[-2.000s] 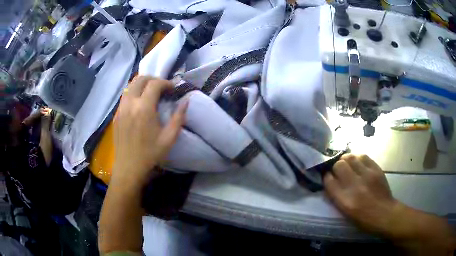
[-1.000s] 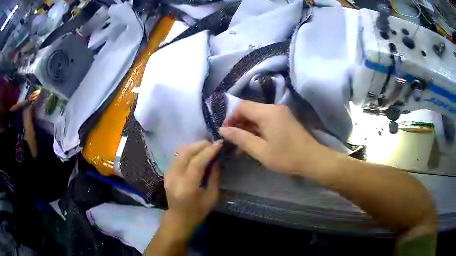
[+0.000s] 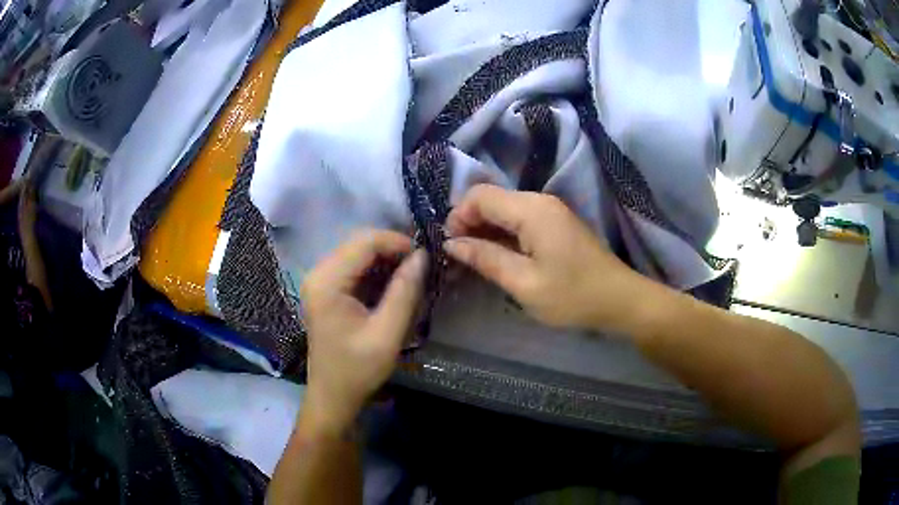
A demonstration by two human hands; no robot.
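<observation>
Garment panels with a pale backing (image 3: 340, 128) and dark herringbone edges lie across the table left of the sewing machine. A narrow dark seam edge (image 3: 430, 197) runs down between two panels. My left hand (image 3: 360, 311) pinches this seam edge from the left, thumb and fingers close together. My right hand (image 3: 532, 258) pinches it from the right, its fingertips almost touching the left ones. The exact grip point is partly hidden by the fingers.
The white sewing machine head (image 3: 808, 108) stands at the right, with its lit needle area over the bed. A slender green and orange item (image 3: 848, 233) lies under it. An orange plastic-wrapped surface (image 3: 187, 237) and more cloth are at the left. A person's arm shows at the far left edge.
Both hands left their earlier places, the right one from beside the machine, and came together at the seam edge. The left panel was spread flat. Since one second ago, the hands have barely moved.
</observation>
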